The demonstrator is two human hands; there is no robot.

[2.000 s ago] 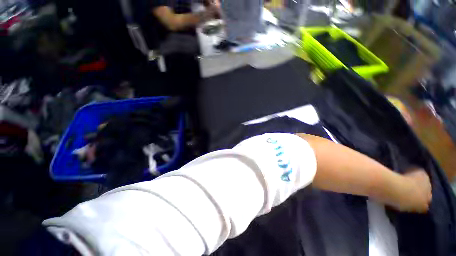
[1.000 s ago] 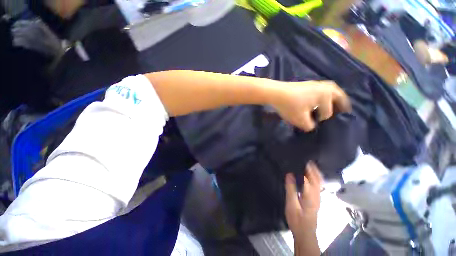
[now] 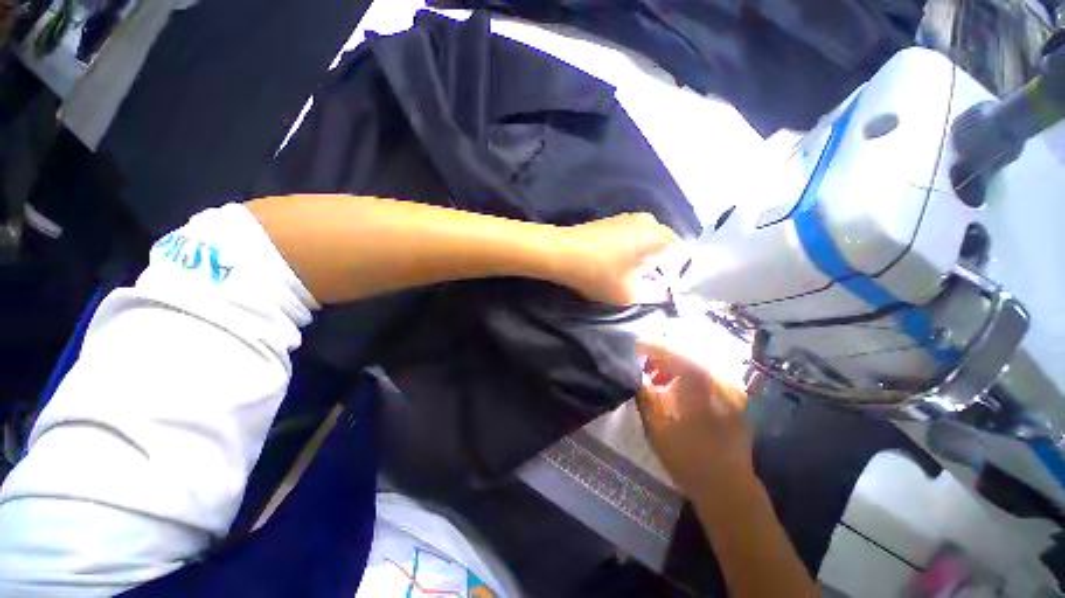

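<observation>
The black garment piece lies bunched on the machine bed, left of the sewing machine's needle area. My left hand reaches across from the left and rests on the cloth close to the needle area; its fingertips are lost in bright glare. My right hand is below it, with fingers curled at the cloth's right edge. The white sewing machine head with a blue stripe stands at the right. Glare hides the presser foot and needle.
A printed ruler scale runs along the front edge. More black cloth lies behind the bed. A flat black piece lies under the machine arm. Something pink is at the lower right.
The view has swung right and down to the machine. Both hands have come to the needle area with the black cloth. The green basket has left the view.
</observation>
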